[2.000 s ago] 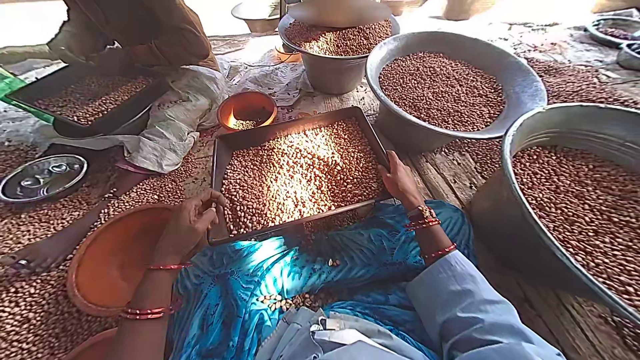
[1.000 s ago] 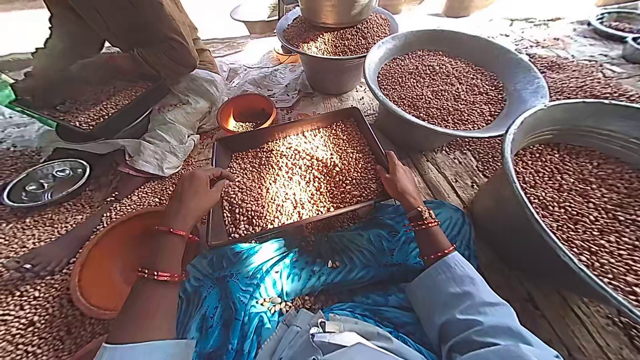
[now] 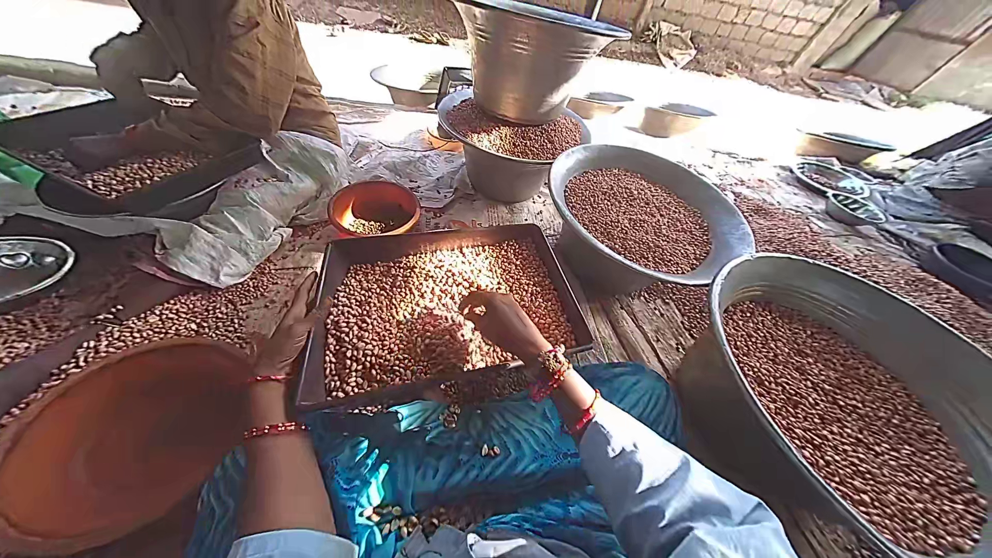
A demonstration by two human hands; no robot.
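Note:
A dark rectangular tray (image 3: 583, 314) full of small brown nuts or seeds (image 3: 387, 325) rests at my lap, over blue patterned cloth. My left hand (image 3: 288, 329) is at the tray's left wall, fingers pointing up along it. Above the contents, right of the middle, is my right hand (image 3: 504, 322), its fingers curled with thumb and fingertips together; whether anything is pinched between them is too small to tell. A few loose pieces lie on the cloth below the tray.
An orange bowl (image 3: 31, 411) is at left, a smaller orange bowl (image 3: 333, 209) beyond the tray. Metal tubs (image 3: 732, 232) of the same nuts stand at right; another metal pot (image 3: 535, 62) is above a filled one. A person (image 3: 240, 70) bends over another tray (image 3: 58, 198).
My right hand has left the tray's right edge and is now over the contents. My left hand has moved from over the tray's left part to its left wall. The far metal pot shows more fully.

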